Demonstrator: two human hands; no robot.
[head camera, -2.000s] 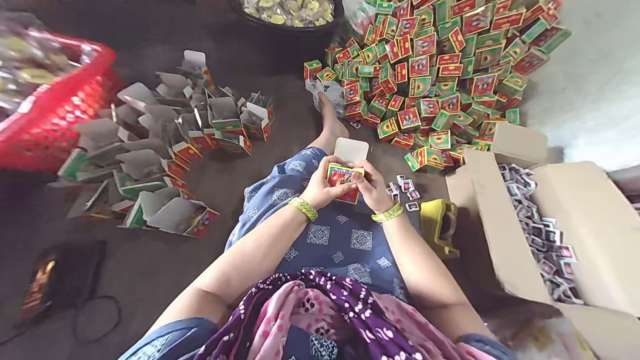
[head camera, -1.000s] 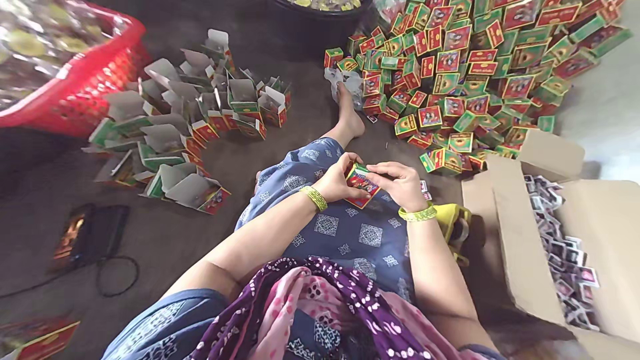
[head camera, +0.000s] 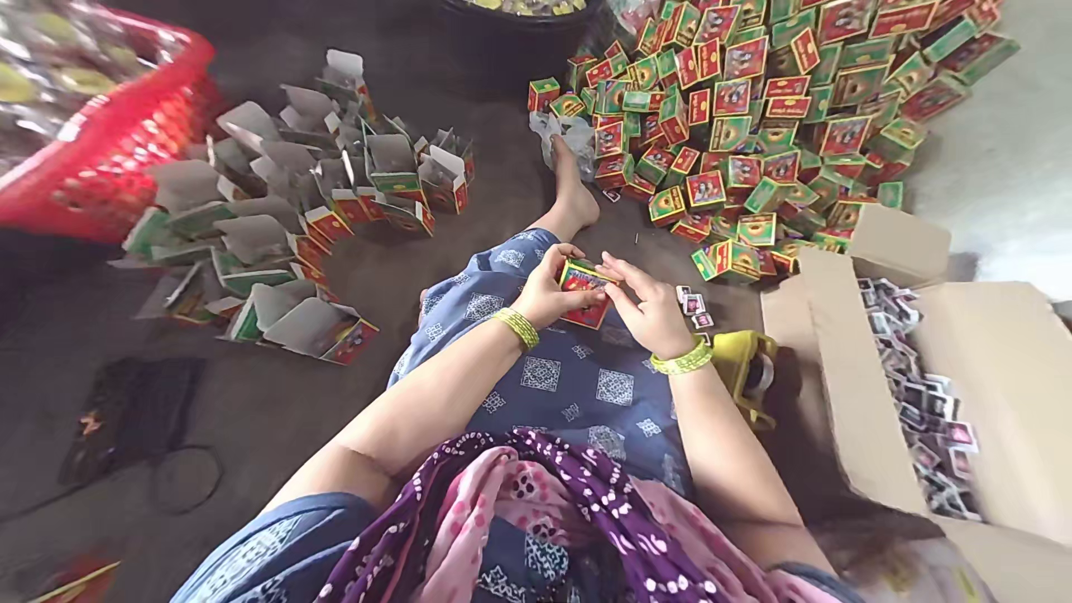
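Over my lap, my left hand grips a small red and green printed carton by its left side. My right hand touches the carton's top right edge with its fingers; the carton's flap looks folded down. Beside my right wrist lie several small square packets and a yellow tape dispenser. Upright cartons with raised grey flaps stand in a curved group at the left. A large heap of closed cartons lies ahead on the right.
A red plastic basket of wrapped items stands at upper left, a dark tub at the top. An open cardboard box at right holds many small packets. A black pouch and a cord lie at lower left. My bare foot is near the heap.
The carton's raised flap, seen two seconds ago, is now down. My right hand's fingers have spread at the carton's edge, while my left hand keeps its hold.
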